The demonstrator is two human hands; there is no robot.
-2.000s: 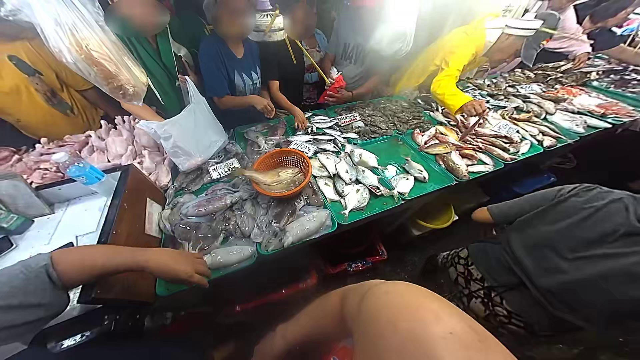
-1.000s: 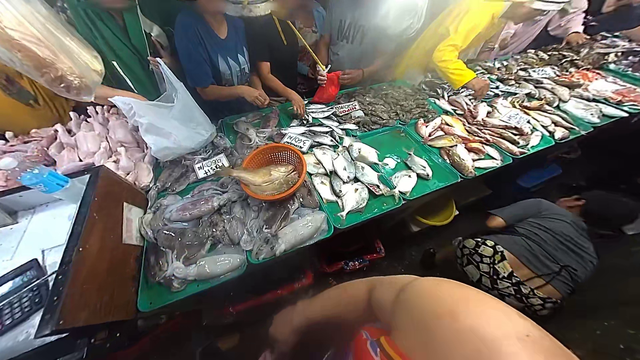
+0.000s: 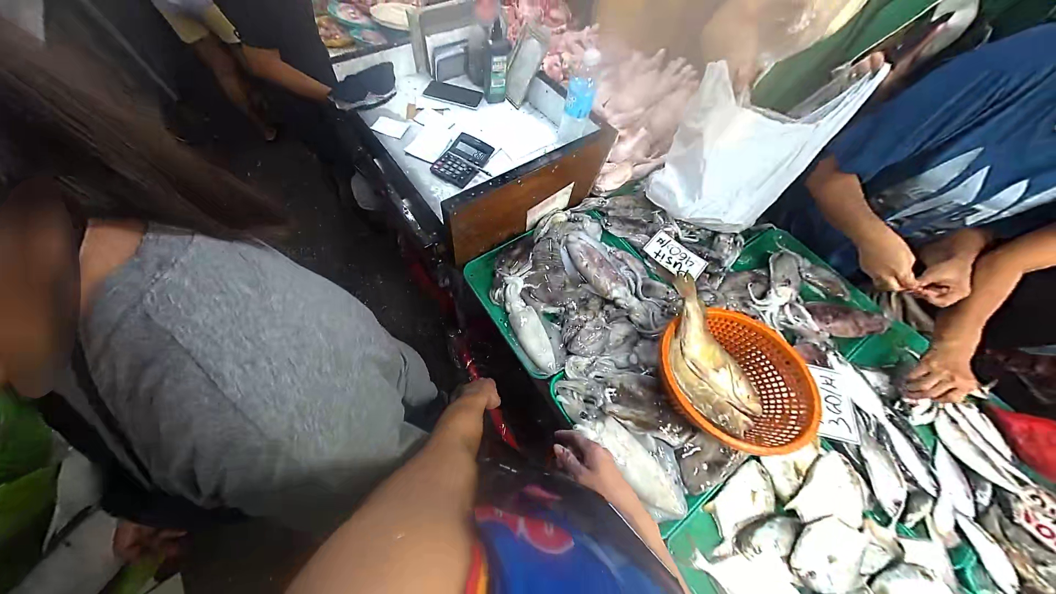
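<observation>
My left hand (image 3: 477,394) is at the lower centre, its fingers curled at the dark gap before the stall; whether it grips anything is unclear. My right hand (image 3: 584,455) is held by the near edge of a green tray of squid (image 3: 635,466), fingers slightly bent and apart, nothing visible in them. Right of it, an orange plastic basket (image 3: 804,412) holds a whole yellowish fish (image 3: 709,363) and rests over the squid. Silvery flat fish (image 3: 829,487) lie in the tray at lower right. Blue and red cloth (image 3: 544,536) shows between my forearms.
A person in a grey shirt (image 3: 239,363) is close on my left. A wooden-sided counter (image 3: 528,198) bears a calculator (image 3: 462,159) and a bottle (image 3: 580,95). Across the stall are a white plastic bag (image 3: 742,157) and other people's hands (image 3: 940,371). Raw chicken (image 3: 652,99) lies behind.
The view has swung strongly left and down. Both my hands now show beside the squid trays. The grey-shirted person and more of the counter have come into view. The orange basket still holds the fish.
</observation>
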